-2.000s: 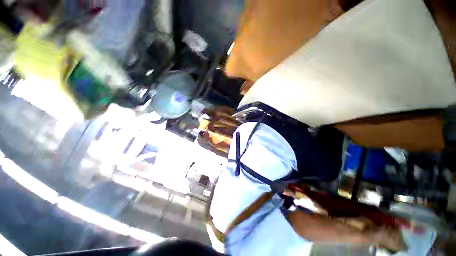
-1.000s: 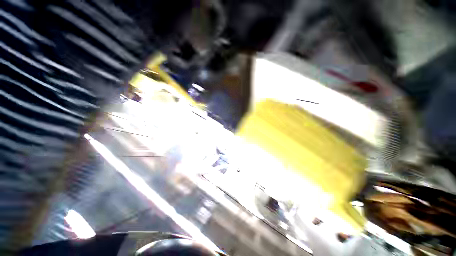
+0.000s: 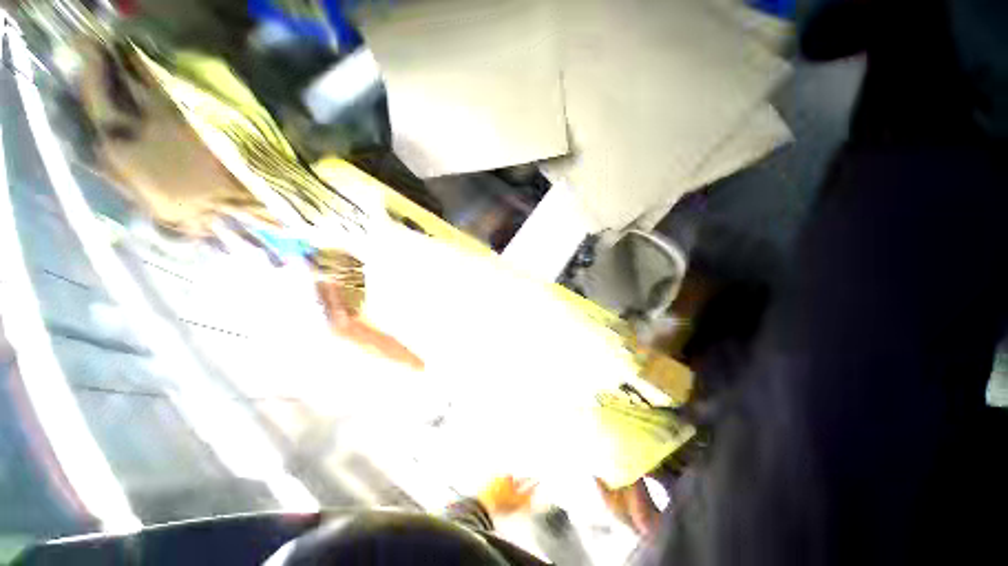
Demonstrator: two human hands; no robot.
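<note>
Bright yellow panels (image 3: 647,439) lie along a pale worktable, much of them washed out to near white. Their yellow edge also runs up towards the upper left. A bare forearm or hand (image 3: 370,337) reaches over the glare at the left middle; whose it is cannot be told. Two small skin-coloured patches, perhaps hands, show near the bottom edge, blurred and partly lost in glare. I cannot tell whether either is my left or right hand, nor whether they hold anything.
Large pale beige sheets (image 3: 475,94) fan out at the top centre. A pale rounded container (image 3: 641,271) is below them. A tan-brown heap (image 3: 149,155) is at the upper left. A large dark shape (image 3: 884,332) fills the right side. Blue items show at the top.
The view has swung and blurred. The striped cloth at the left is out of view; the beige sheets, the bare forearm and the large dark shape at right have come into view.
</note>
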